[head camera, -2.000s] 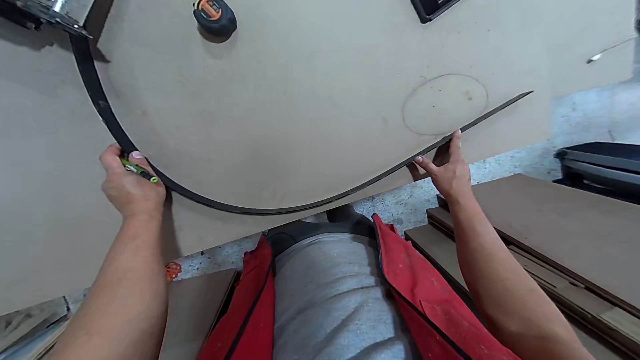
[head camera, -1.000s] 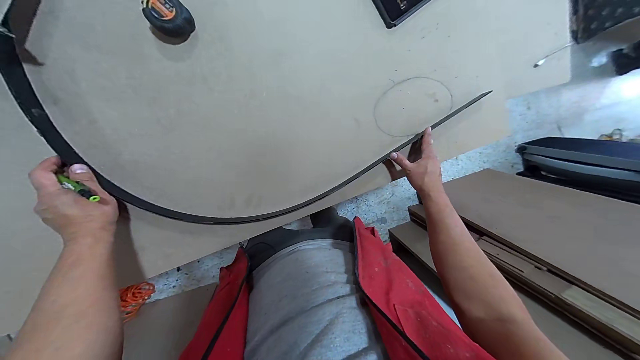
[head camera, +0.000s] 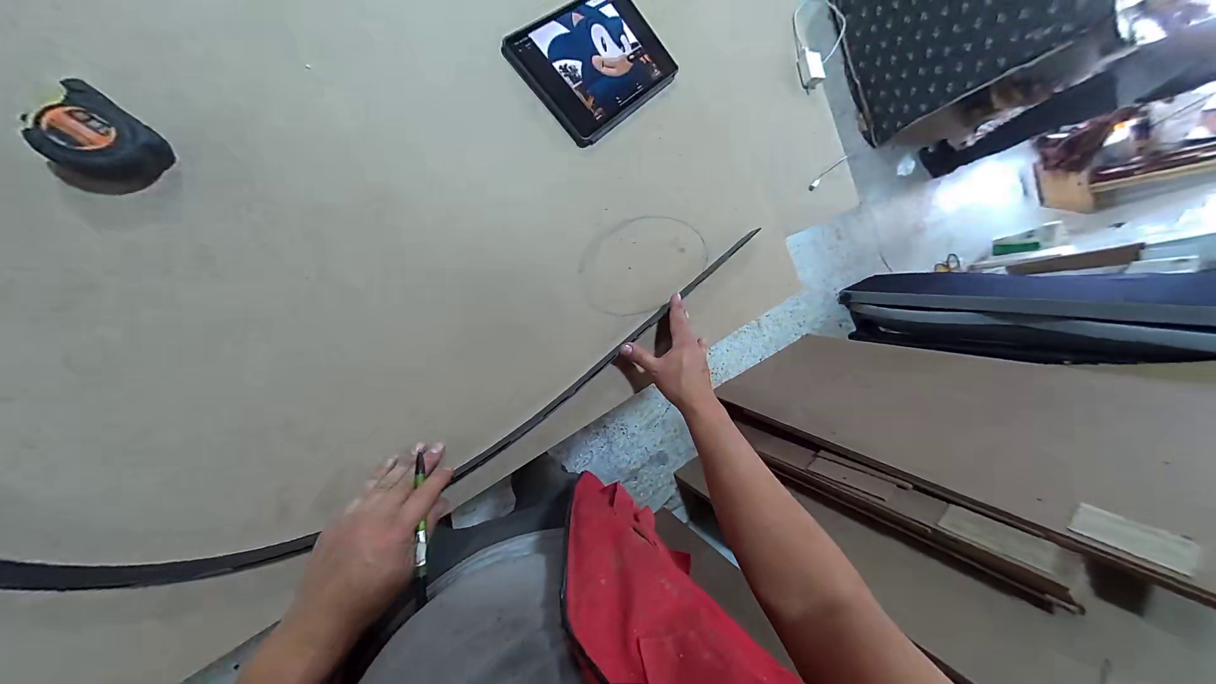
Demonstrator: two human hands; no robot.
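Note:
A long, thin, dark flexible strip (head camera: pixel 541 415) stands on edge in a curve over a large tan board (head camera: pixel 313 313). My left hand (head camera: pixel 380 532) lies over the strip near the board's front edge, with a green and black pen (head camera: pixel 421 518) held between its fingers. Further right, my right hand (head camera: pixel 673 361) presses thumb and fingertips against the strip's near side, short of its pointed end. A thin drawn oval (head camera: pixel 641 266) lies on the board just beyond that hand.
A black and orange tape measure (head camera: pixel 100 138) lies at upper left. A tablet (head camera: pixel 591 66) and a white cable with a plug (head camera: pixel 810 66) are at the far side. Stacked brown boards (head camera: pixel 950 437) stand at right, before dark padded items (head camera: pixel 1035 313).
My left hand has moved right along the strip, still with the pen. My right hand stays against the strip near its pointed end. The view has shifted right.

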